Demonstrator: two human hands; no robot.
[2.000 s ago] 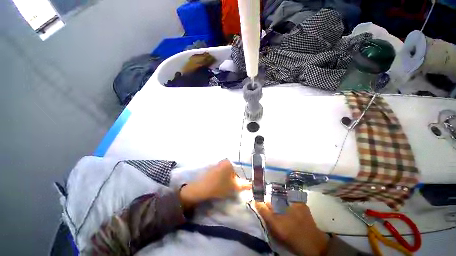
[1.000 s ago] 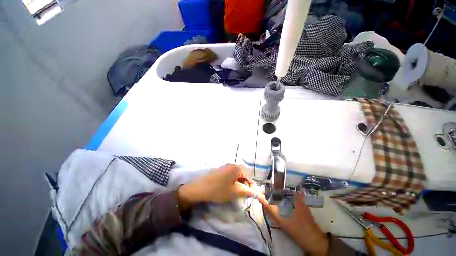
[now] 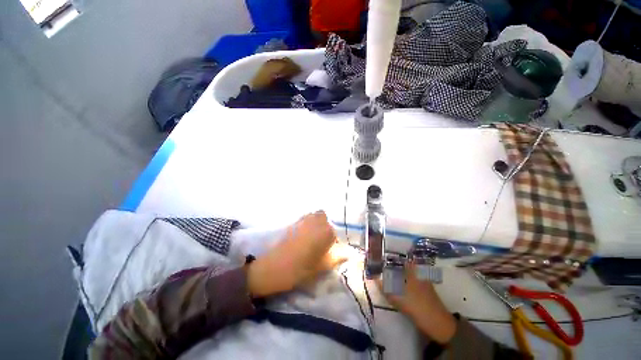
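Pale grey-white fabric (image 3: 211, 295) with dark seam lines lies bunched at the lower left and runs to the lit needle area. A small black-and-white checked piece (image 3: 207, 232) shows at its upper edge, and a dark strip (image 3: 309, 325) lies across it. My left hand (image 3: 295, 256) is curled on the fabric just left of the needle, its fingertips in the glare. My right hand (image 3: 420, 302) is on the table side right of the presser foot, partly hidden by the seam guide (image 3: 395, 280). Whether it grips cloth cannot be seen.
The white sewing machine head (image 3: 281, 169) spans the middle, with plaid pin cloth (image 3: 552, 200) draped over it. Scissors with red and orange handles (image 3: 555, 309) lie at right. Checked cloth (image 3: 450, 77), a thread cone (image 3: 611, 74) and blue bins (image 3: 270, 28) are behind.
My left hand has curled more closely beside the needle, and my right hand's fingers have moved behind the seam guide. The view has shifted slightly.
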